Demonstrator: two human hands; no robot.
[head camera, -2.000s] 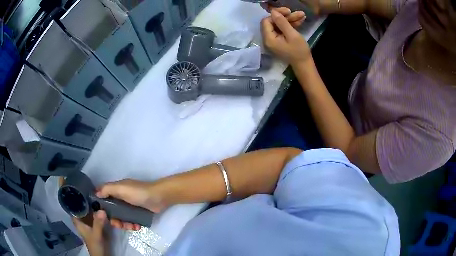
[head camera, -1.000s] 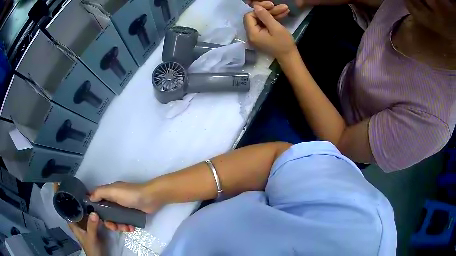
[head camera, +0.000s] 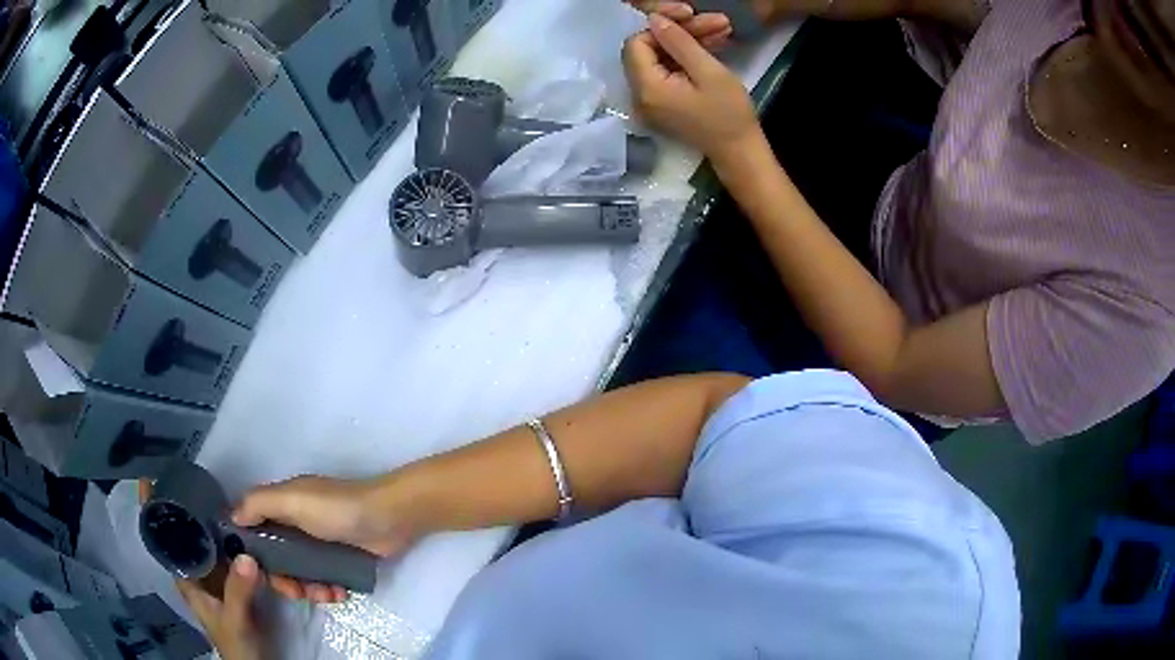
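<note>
A dark grey handheld fan (head camera: 309, 557) is held by both hands at the lower left, its round head toward the left and its opening facing the camera side. My right hand (head camera: 316, 513), with a bracelet on the forearm, grips the handle just beside the head. My left hand (head camera: 229, 606) comes from the bottom edge and holds the fan near its head, a finger by the button area; part of this hand is hidden behind the fan. I cannot tell whether the fan runs.
Two grey fans (head camera: 554, 221) lie on the white foam sheet (head camera: 387, 374) with a crumpled translucent sleeve (head camera: 567, 157). Retail boxes (head camera: 232, 258) stand along the far side. A co-worker's hands (head camera: 689, 77) are at the top. A blue stool (head camera: 1121, 580) is at lower right.
The view has shifted slightly, so the table things lie further left than at first. Both hands keep hold of the same fan. A grey item shows at the co-worker's hands.
</note>
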